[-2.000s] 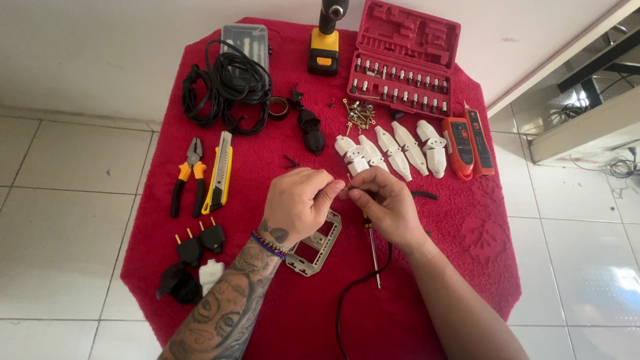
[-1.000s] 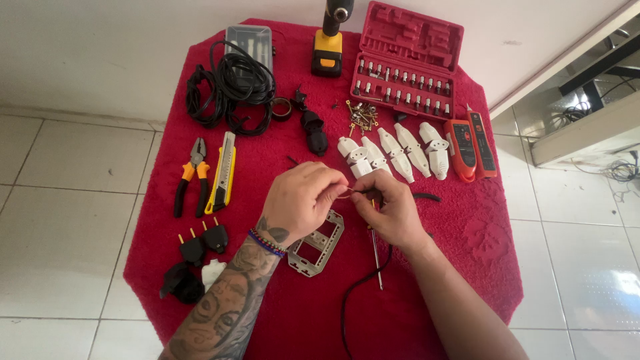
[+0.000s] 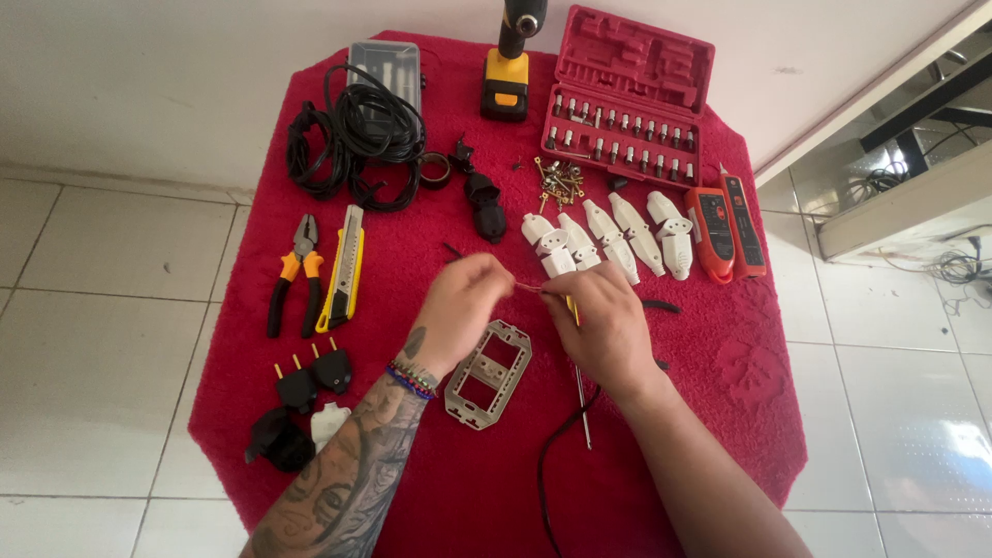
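Observation:
My right hand point(image 3: 604, 322) pinches the end of a black electrical cable point(image 3: 545, 465), whose length hangs down toward the near edge. Bared reddish wire point(image 3: 528, 287) sticks out of its fingertips toward my left hand point(image 3: 469, 306). The left fingers are curled at the wire's tip; whether they grip it cannot be told. Under the right hand lies a screwdriver point(image 3: 583, 411), its yellow handle partly hidden. A grey mounting frame point(image 3: 490, 375) lies flat beneath and between the hands. White plug and socket connectors point(image 3: 616, 242) lie in a row just beyond the right hand.
Pliers point(image 3: 297, 275), a yellow utility knife point(image 3: 341, 271) and black plugs point(image 3: 332, 370) lie at left. Coiled black cable point(image 3: 376, 124) overlaps a clear case. A drill point(image 3: 508, 70), a red bit case point(image 3: 624, 101), loose screws point(image 3: 559, 183) and red testers point(image 3: 711, 232) stand or lie farther back.
My left hand has drawn a little away to the left from the right hand, and reddish wire now shows between them. The right hand stays in nearly the same place.

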